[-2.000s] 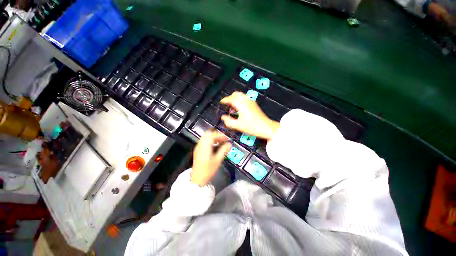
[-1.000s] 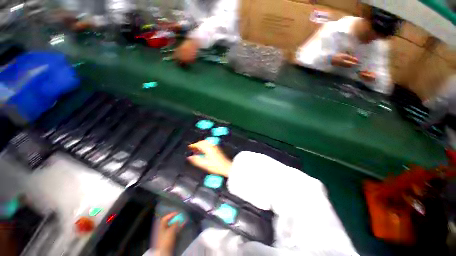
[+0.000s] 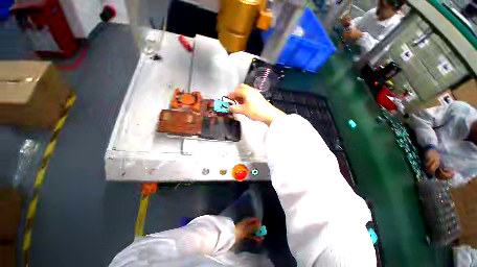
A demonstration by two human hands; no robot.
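The press fixture (image 3: 180,122), brown-red and black blocks, sits on the white machine table. A teal part (image 3: 222,106) is at its right rear side. My right hand (image 3: 252,104) reaches over the table from the right, thumb and fingertips closed on this part's right edge; whether the part rests fully in the nest cannot be told. My left hand (image 3: 248,229) is low in front of the machine, fingers closed on another teal part (image 3: 261,231), partly in shadow. The gold-yellow press head (image 3: 235,23) stands behind the fixture.
A red-orange emergency stop (image 3: 240,172) and small round studs line the table's front edge. The fan (image 3: 263,78), blue bin (image 3: 306,41) and a black tray (image 3: 308,112) are at the right. People in white work across the green belt (image 3: 368,156). Cardboard boxes (image 3: 31,94) stand left.
The view has turned left to the press. My right hand has gone from the tray to the fixture. My left hand still holds a teal part, low near my body.
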